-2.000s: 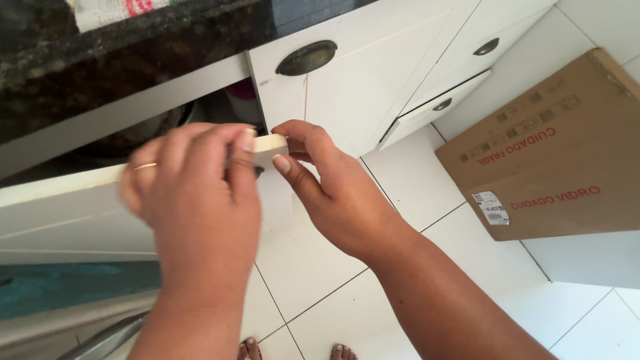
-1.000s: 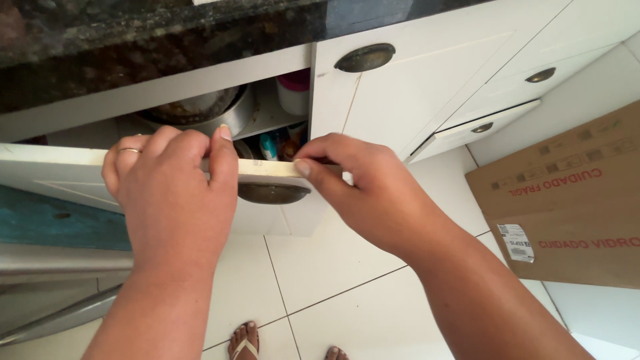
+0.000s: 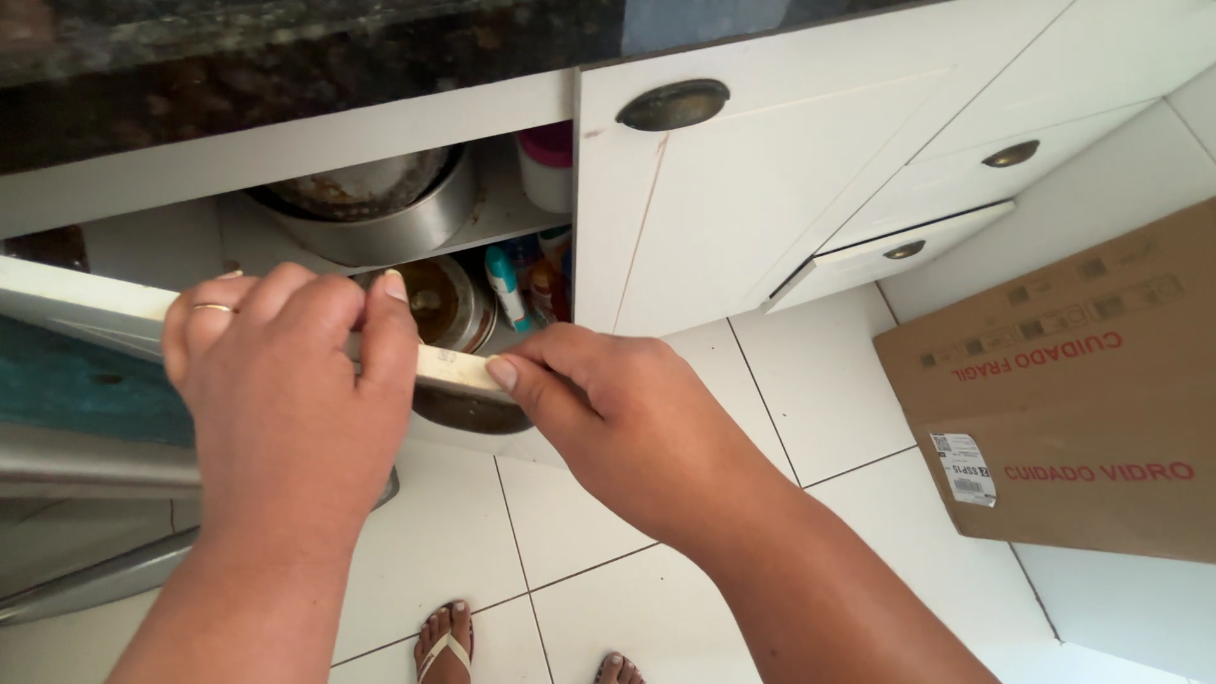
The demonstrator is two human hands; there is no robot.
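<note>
A white cabinet door (image 3: 456, 369) stands ajar below the dark stone countertop. My left hand (image 3: 285, 370), with a ring on one finger, is curled over the door's top edge. At the door's right corner, my right hand (image 3: 608, 408) pinches the edge between thumb and fingers. Under that edge a dark metal cup handle (image 3: 475, 410) partly shows. Behind the door, a round metal pan (image 3: 380, 228) and a white container with a pink lid (image 3: 546, 176) sit on the upper shelf. Lower down are a metal pot (image 3: 442, 304) and a teal and white bottle (image 3: 506, 285).
The dark stone countertop (image 3: 380, 47) runs overhead. To the right are a closed white cabinet door (image 3: 722, 209) and a drawer (image 3: 893, 252) standing slightly out. A large cardboard box (image 3: 1064, 380) leans at the right. My sandalled foot (image 3: 445, 646) is on the white tiled floor.
The cabinet opening shows more of its inside than two seconds ago. My right hand stays at the door's corner, and my left hand stays on its top edge. The view has shifted.
</note>
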